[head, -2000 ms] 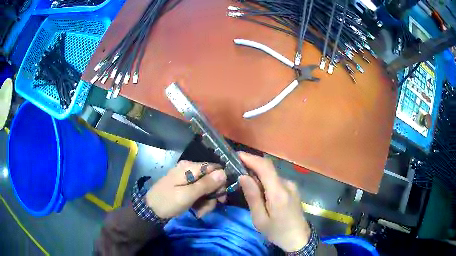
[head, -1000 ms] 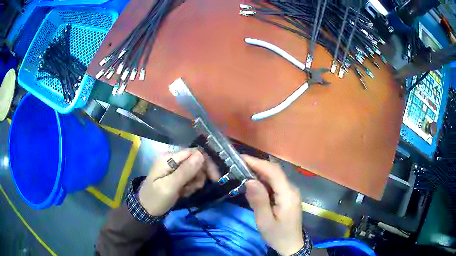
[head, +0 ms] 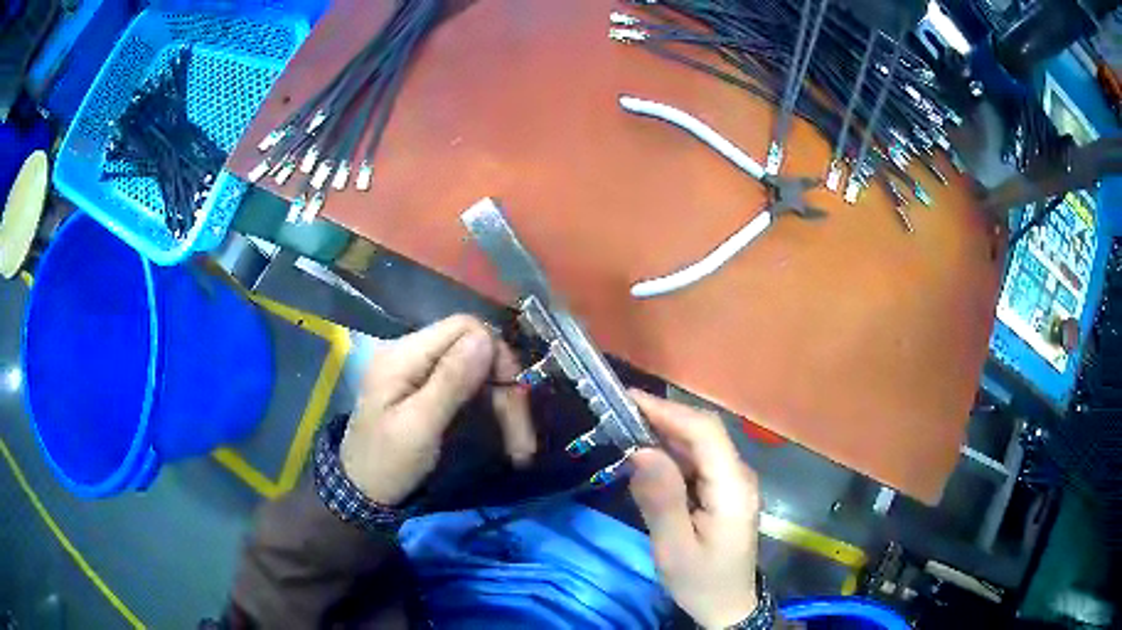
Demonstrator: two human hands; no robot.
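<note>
My right hand [head: 699, 505] grips the near end of a silvery loading bar [head: 568, 348], which slants up and left over the board's front edge. Several connectors [head: 583, 443] stick out from the bar's left side, with dark cables running down toward my lap. My left hand [head: 425, 400] is beside the bar with bent fingers, close to a connector [head: 534, 374] near the bar's middle. Whether its fingertips pinch that cable is hard to tell.
White-handled side cutters [head: 773, 195] lie open on the reddish-brown board [head: 517, 111]. A finished cable pile [head: 849, 92] is at the back right and a cable bundle [head: 369, 92] at the left. A light-blue mesh basket [head: 92, 154] and blue bucket [head: 92, 357] stand left. A control panel [head: 1046, 271] is right.
My left hand has moved up along the bar, away from its near end. More connectors now stick out from the bar's side. The view has shifted slightly.
</note>
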